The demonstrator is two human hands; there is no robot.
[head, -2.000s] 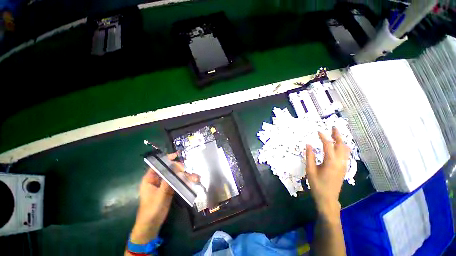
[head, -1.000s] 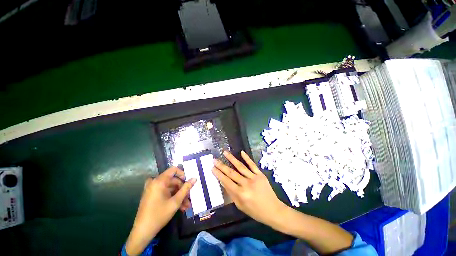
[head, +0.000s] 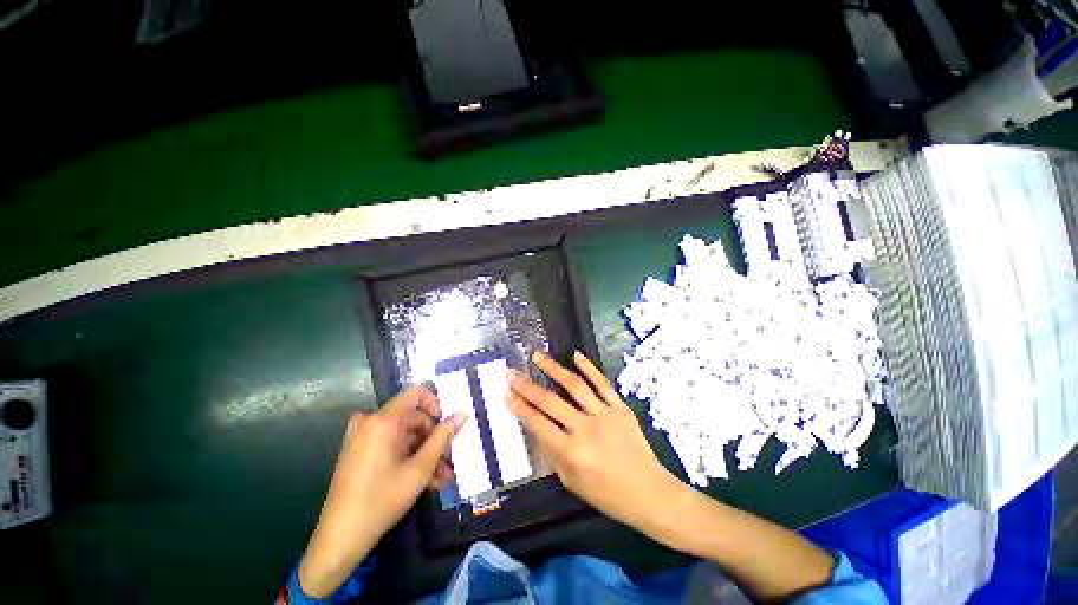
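The battery pack [head: 508,437], two white rectangles with a black T strip, lies flat in the lower part of the opened device [head: 414,337]. The device sits in a black tray [head: 577,310]. The circuit board [head: 473,310] shows above the pack, partly washed out by glare. A small orange connector [head: 486,508] shows at the pack's bottom edge. My left hand [head: 384,467] holds the pack's left edge between thumb and fingers. My right hand [head: 595,447] lies with spread fingers, its fingertips touching the pack's upper right edge.
A heap of white release liners [head: 757,360] lies right of the tray, with waiting packs [head: 794,227] behind it. Tall white stacks [head: 1005,307] and a blue bin [head: 1026,538] stand at right. A pale rail [head: 319,225] borders the green conveyor. A silver-white box [head: 24,455] is at left.
Two seconds ago my left hand held the pack tilted above the device and my right was over the liner heap. Now the pack lies in the device with both hands at it.
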